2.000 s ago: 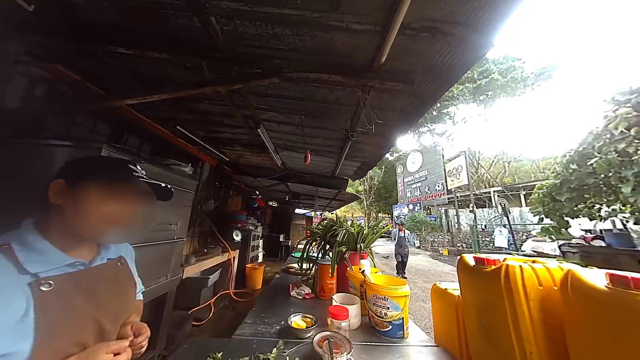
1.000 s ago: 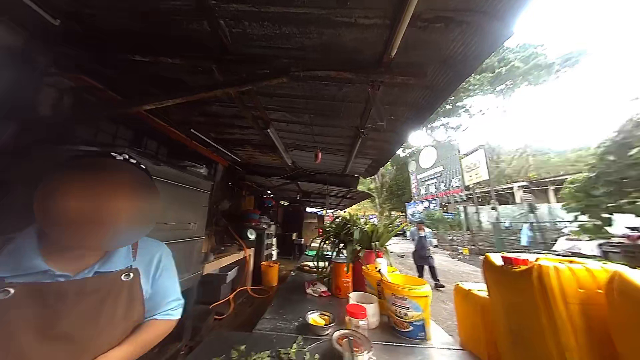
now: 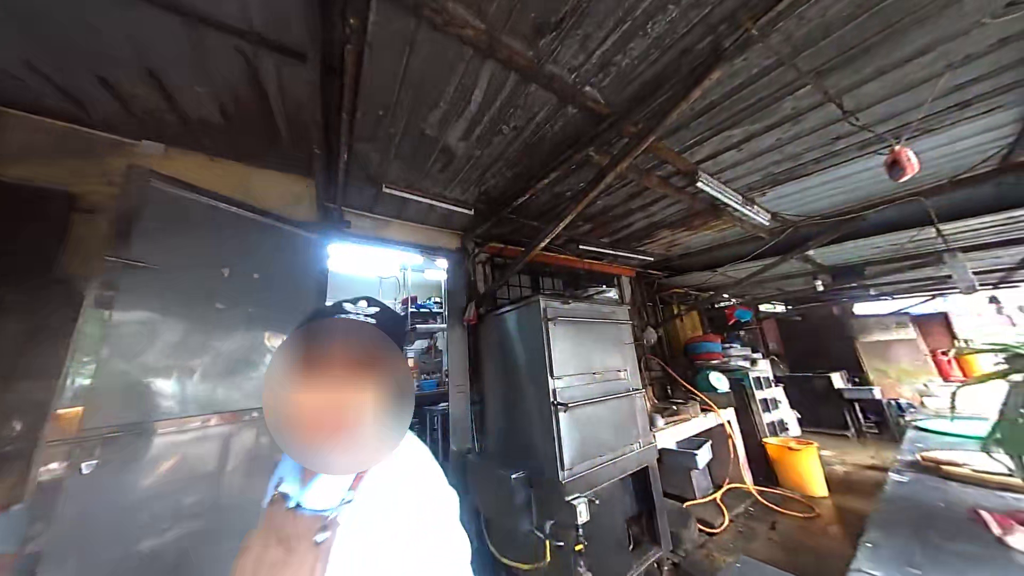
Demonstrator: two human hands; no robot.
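Neither my left hand nor my right hand shows in the head view, so what they hold or touch is hidden. A person in a dark cap (image 3: 364, 310), a light shirt and a brown apron (image 3: 276, 540) stands close by at the lower left. The grey metal counter (image 3: 912, 524) runs along the lower right edge. On it lie a red and white cloth or packet (image 3: 1000, 528), cut off by the frame, and a round tray (image 3: 972, 468). Green leaves reach in above it from the right.
A tall steel oven (image 3: 596, 344) stands in the middle. To its right are a grey bin (image 3: 686, 468), an orange hose (image 3: 724, 488) looped on the wet floor and a yellow bucket (image 3: 794, 466). A red object (image 3: 902, 163) hangs from the metal roof.
The view has swung strongly to the left. The yellow containers, jars and street seen before are out of view; a lit doorway with shelves behind the person now shows.
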